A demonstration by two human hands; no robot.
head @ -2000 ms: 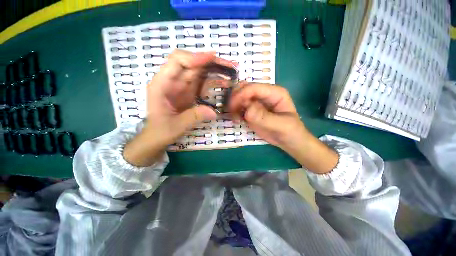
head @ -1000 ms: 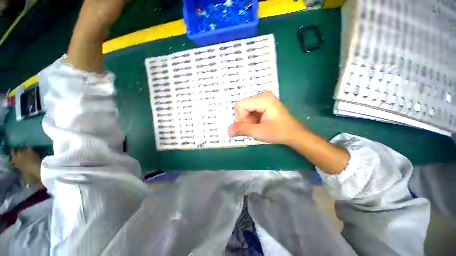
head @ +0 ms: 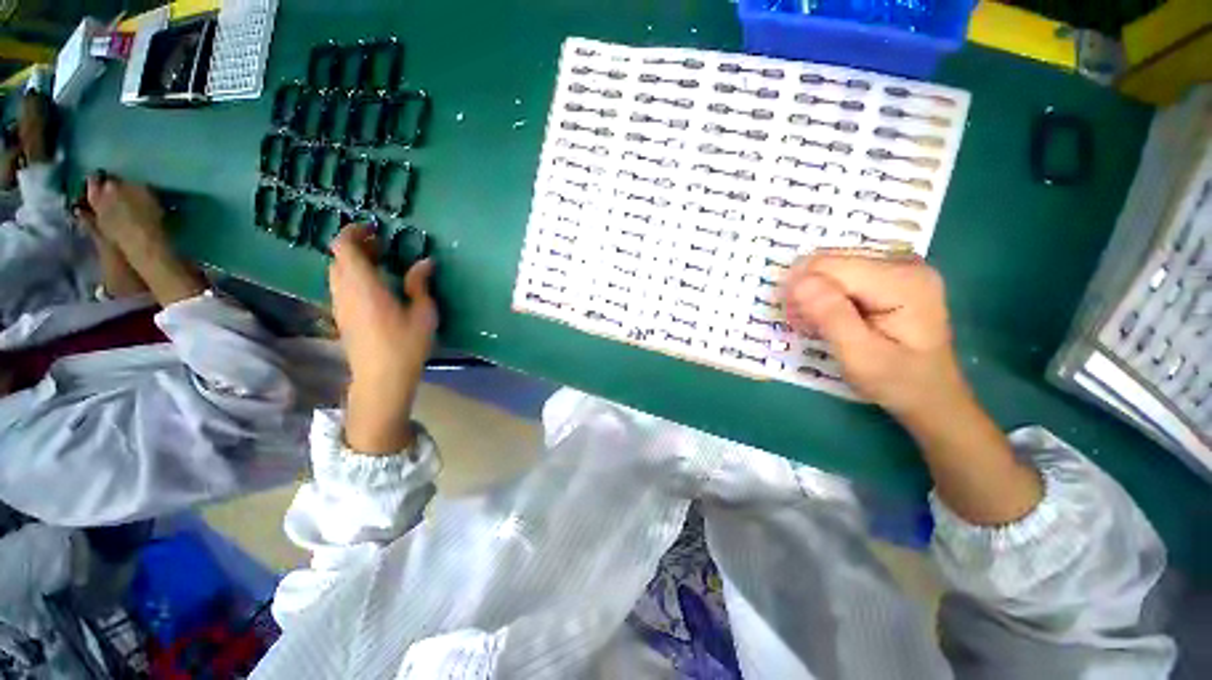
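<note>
My left hand (head: 383, 319) is at the near edge of a group of black watch case frames (head: 326, 173), left of the board. Its thumb and fingers are apart, and one black frame (head: 411, 245) lies at its fingertips; no grip on it shows. My right hand (head: 877, 319) is closed, thumb against curled fingers, over the lower right of the white carrier board (head: 651, 199). Whether it pinches a small part is hidden. The board bears rows of small dumbbell-like strips, with tan ends in the upper right column.
A blue bin (head: 857, 33) stands beyond the board. A single black frame (head: 1061, 148) lies to its right, before a stack of carrier boards (head: 1156, 312) at the right edge. White trays (head: 242, 51) are at far left. Another person's hands (head: 126, 226) are at the left.
The view has swung left. My left hand has come back from the far left side of the bench to the frame group. My right hand is still closed over the board.
</note>
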